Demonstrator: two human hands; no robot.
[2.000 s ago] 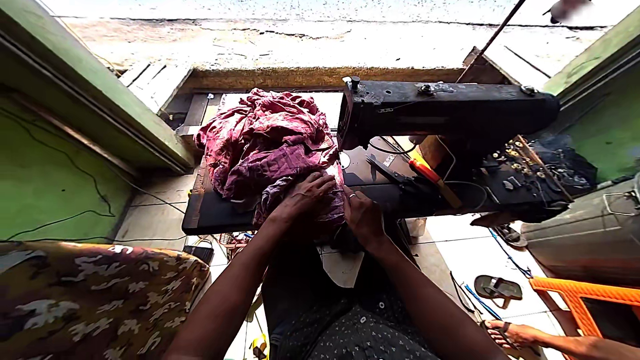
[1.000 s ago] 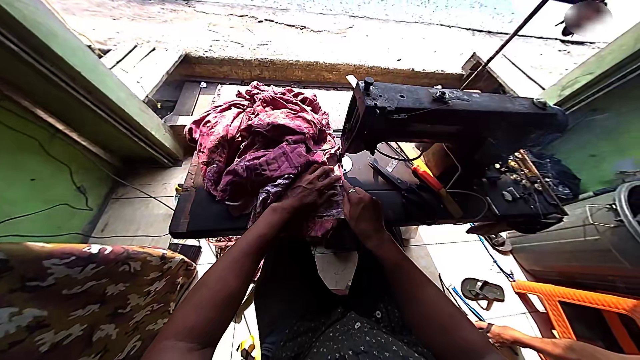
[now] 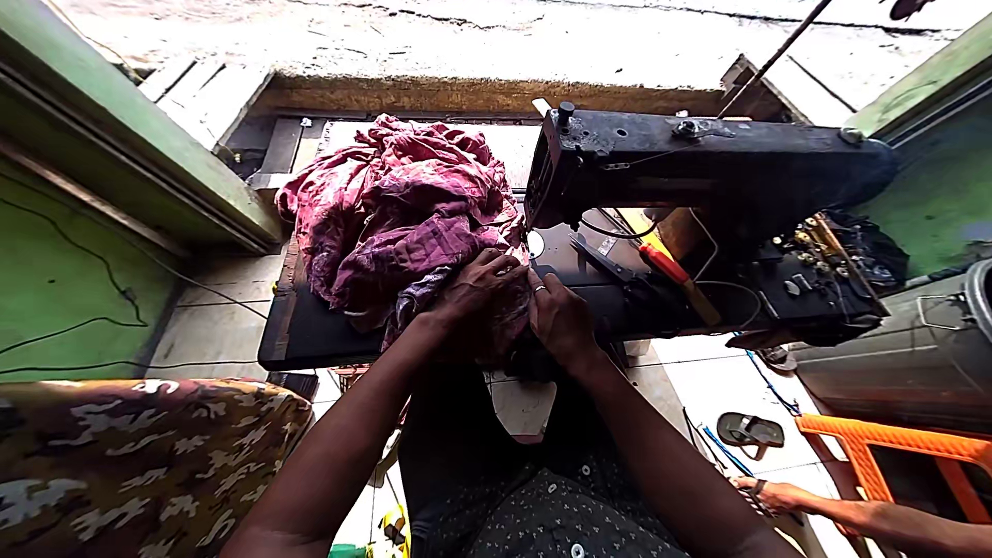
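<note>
A crumpled pile of pink and purple patterned cloth (image 3: 418, 209) lies on the black sewing table (image 3: 310, 333), left of the head of a black sewing machine (image 3: 697, 155). My left hand (image 3: 482, 285) is on the near right part of the cloth, its fingers bent over a fold. Close beside it, my right hand (image 3: 559, 314), with a ring on one finger, pinches the cloth's edge just on the near side of the needle area. The fingertips of both hands nearly meet there. The needle itself is too dark to make out.
Right of my right hand lie dark scissors (image 3: 601, 260) and a red-and-yellow-handled tool (image 3: 663, 262). Bobbins and small metal parts (image 3: 814, 252) fill the table's right end. A person's foot (image 3: 775, 496), a sandal (image 3: 749, 430), an orange plastic chair (image 3: 891, 434) and a metal drum (image 3: 899, 364) stand lower right.
Both hands stay at the cloth's edge by the machine. The fingers of my left hand look slightly more bent over the cloth than one second ago. The view has shifted slightly.
</note>
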